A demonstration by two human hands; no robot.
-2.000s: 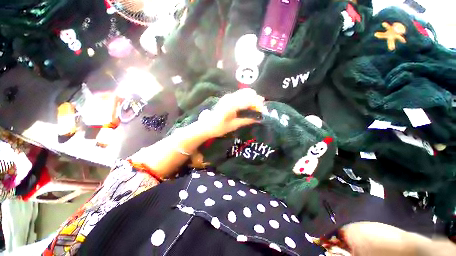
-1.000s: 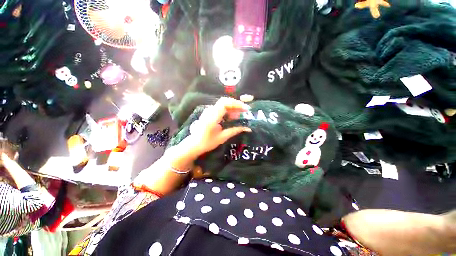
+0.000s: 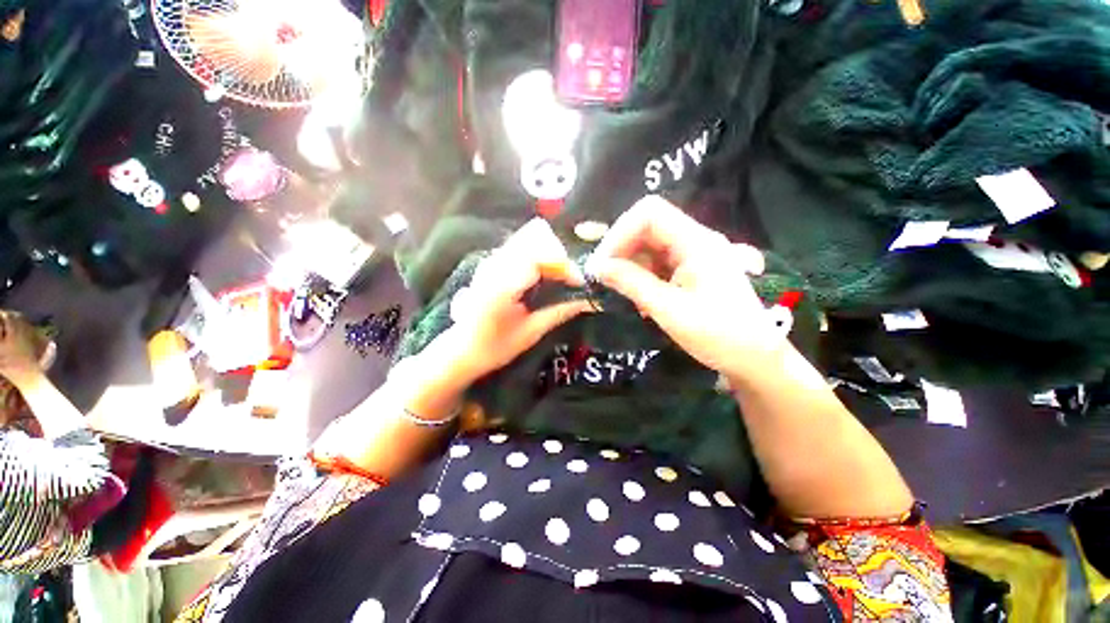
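Note:
The green plush garment [image 3: 511, 377] lies on the table edge at my lap, with white lettering and a snowman appliqué [image 3: 775, 319] mostly covered by my right hand and wrist. My left hand [image 3: 517, 298] is on its upper part, thumb and fingers curled together at a small dark spot. My right hand [image 3: 676, 274] comes in from the right, and its fingertips are pinched against the same spot, touching or almost touching the left fingertips. Whether a needle or thread is between them is too small to tell.
A smartphone [image 3: 598, 51] lies on green garments at the back. A pink-and-white fan [image 3: 262, 49] and a red-and-white box [image 3: 252, 326] are at left, beside dark beads [image 3: 375, 329]. Another person's striped sleeve [image 3: 49, 487] is at far left. White labels [image 3: 1016, 195] lie at right.
My right hand has come from the lower right edge to the garment and met my left fingertips. My left thumb and fingers have closed together. The view has shifted slightly.

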